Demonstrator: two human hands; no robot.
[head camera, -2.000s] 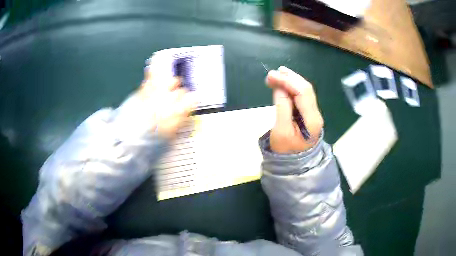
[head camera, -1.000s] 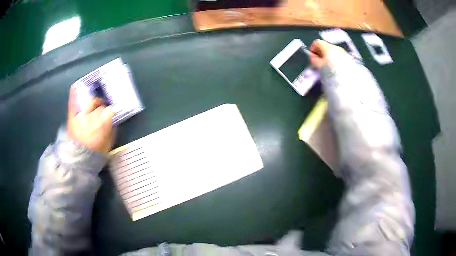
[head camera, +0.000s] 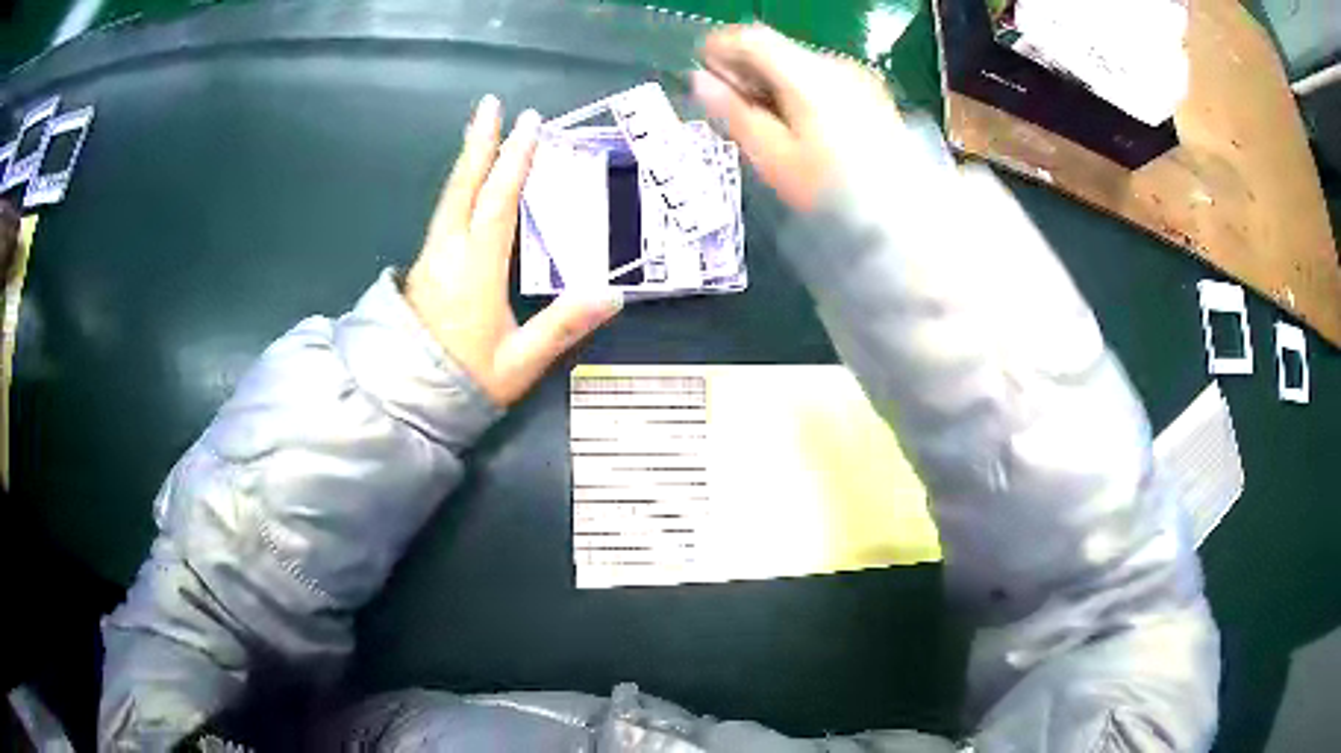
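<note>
A stack of white-lilac covers lies on the dark green bench. A cover with a dark window lies turned at an angle on top. My left hand is at the stack's left side, fingers spread, with the thumb at the lower edge of the covers. My right hand is raised beyond the stack's upper right, blurred, fingers curled; a dark patch shows between them, but I cannot tell if it is the tweezers. The adhesive strip sheet lies below the stack, lined at left, its right end partly behind my right sleeve.
Small white frames lie at the right beside a spare lined sheet. An open black box with white contents stands on the brown board. More frames and part of a person's hand show at the left edge.
My right hand has left the loose covers at the right and come to the stack. A cover now lies angled on the stack. My left hand has opened its fingers at the stack's side.
</note>
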